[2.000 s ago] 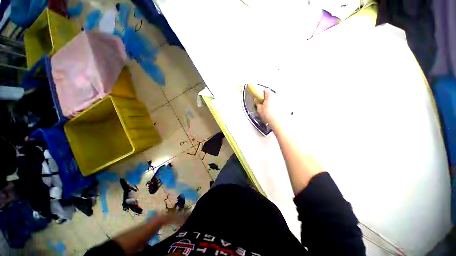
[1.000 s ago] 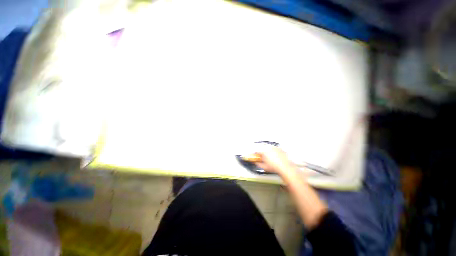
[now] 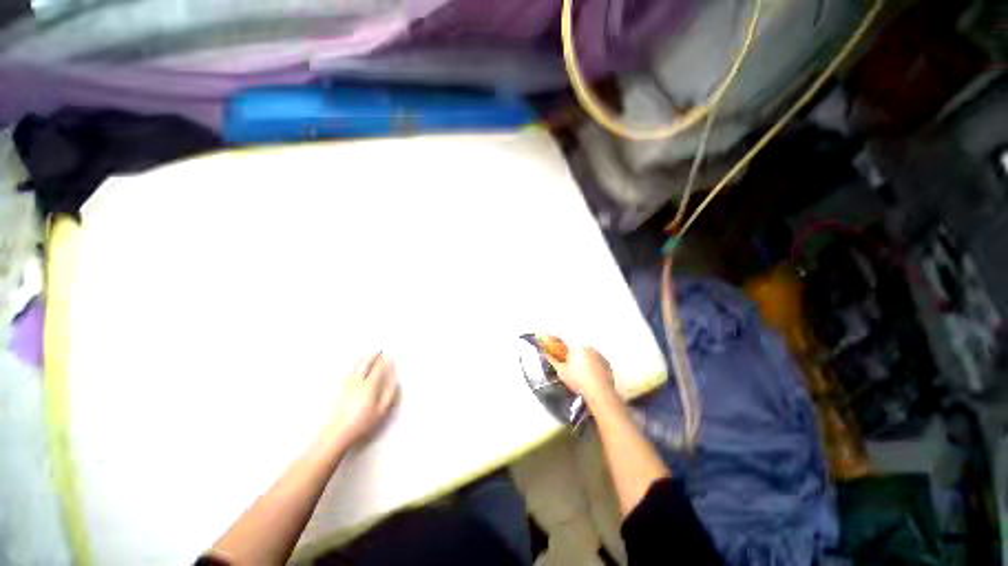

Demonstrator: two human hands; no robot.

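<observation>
A pale cloth (image 3: 298, 265) lies flat over most of the yellow-covered pressing table (image 3: 61, 332). My right hand (image 3: 586, 374) grips the tan handle of a steam iron (image 3: 544, 378), which is on the cloth near the table's front right edge. My left hand (image 3: 367, 400) rests palm down on the cloth, left of the iron, holding nothing; its fingers look close together, but their spacing is blurred. The beige steam hose (image 3: 676, 332) hangs from above at the right, with a green joint, and runs down beside the table's right edge.
A long blue rest (image 3: 376, 113) lies along the far edge, with a purple drape (image 3: 188, 94) behind it. A black cloth (image 3: 111, 149) is heaped at the far left corner. A purple scrap (image 3: 29, 332) is at the left edge. A dark blue cloth pile (image 3: 741, 409) is at the right.
The view has turned toward the table's right end. The iron, still in my right hand, is near the front right edge. My left hand, off the table earlier, is now on the cloth.
</observation>
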